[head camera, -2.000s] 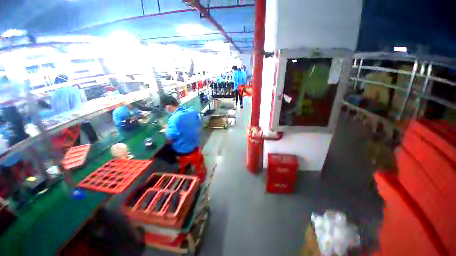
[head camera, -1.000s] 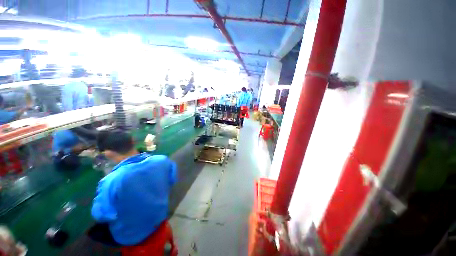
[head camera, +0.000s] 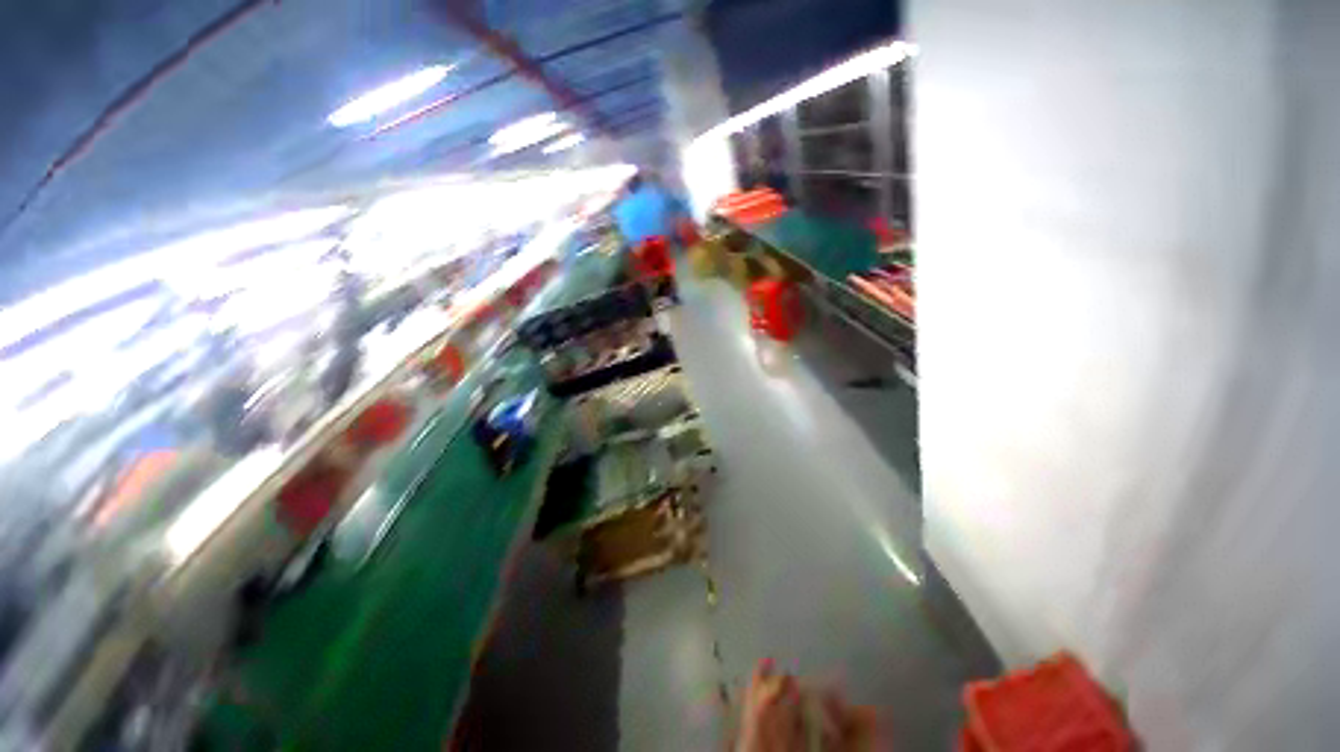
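Note:
Neither of my hands is in the picture. The view is tilted and blurred. A cart with shelves (head camera: 632, 419) stands ahead beside the green bench (head camera: 419, 624); it holds dark items on top and a brown box or tray (head camera: 636, 541) low down. A blurred blue and black object (head camera: 507, 425) is on the bench. A red plastic crate or box (head camera: 1046, 711) shows at the bottom right edge.
A white pillar (head camera: 1088, 323) fills the right side. A grey aisle floor (head camera: 801, 544) runs ahead. A person in a blue top (head camera: 642, 213) is farther along. Beyond the pillar are a green-topped bench (head camera: 816, 244) and a red stool (head camera: 773, 310). A blurred tan-red shape (head camera: 801, 717) is at the bottom.
The view has moved forward along the aisle and tilted. The cart is nearer, the seated person in blue and the red pipe have left the picture, and the right-hand bench shows more.

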